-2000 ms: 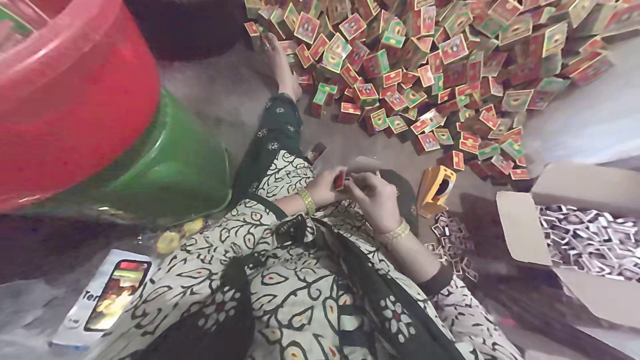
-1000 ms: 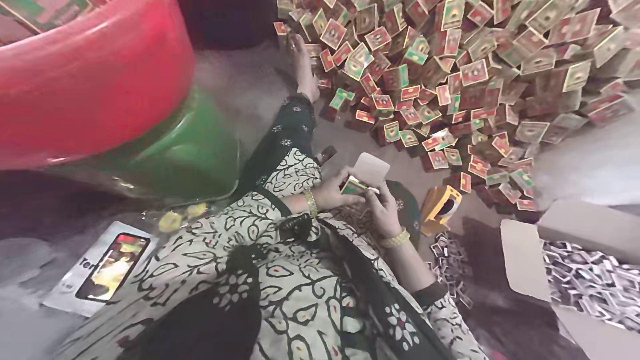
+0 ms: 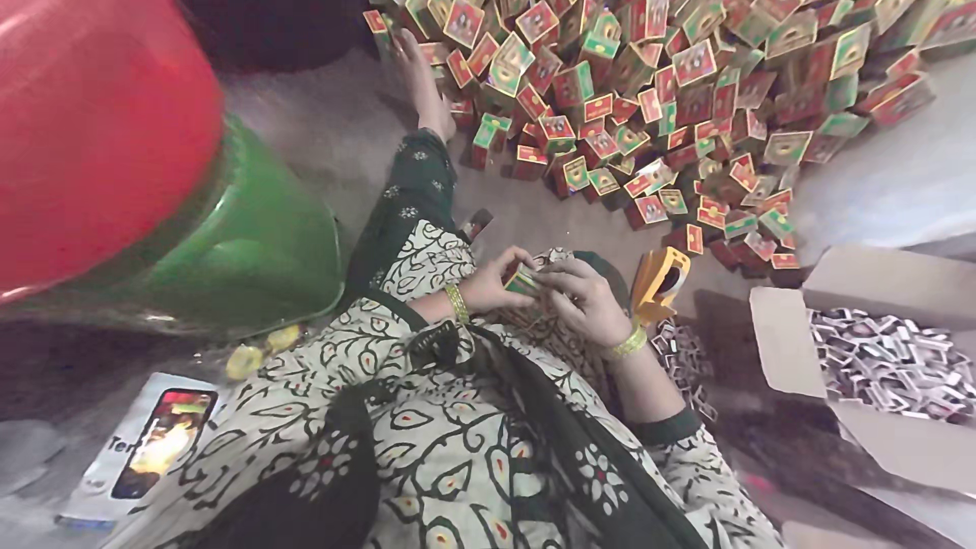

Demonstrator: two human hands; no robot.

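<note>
Above my lap, my left hand (image 3: 496,286) grips a small green and red cardboard box (image 3: 522,280) between thumb and fingers. My right hand (image 3: 581,301) meets the box from the right, its fingertips at the box's edge; whether it holds anything of its own is hidden by the fingers. Just right of my right hand stands a yellow carton with a dark round opening (image 3: 662,284). Beyond my knees lies a large heap of small red and green boxes (image 3: 610,137) on the floor.
At the left stand a red plastic tub (image 3: 99,130) and a green plastic tub (image 3: 259,244). An open cardboard carton (image 3: 785,343) with many small pale pieces is at the right; similar pieces (image 3: 682,358) lie beside it. A phone box (image 3: 145,450) lies lower left.
The pale flat piece seen at my hands one second ago no longer shows there. The small box remains in my left hand, with my right fingers now against its edge.
</note>
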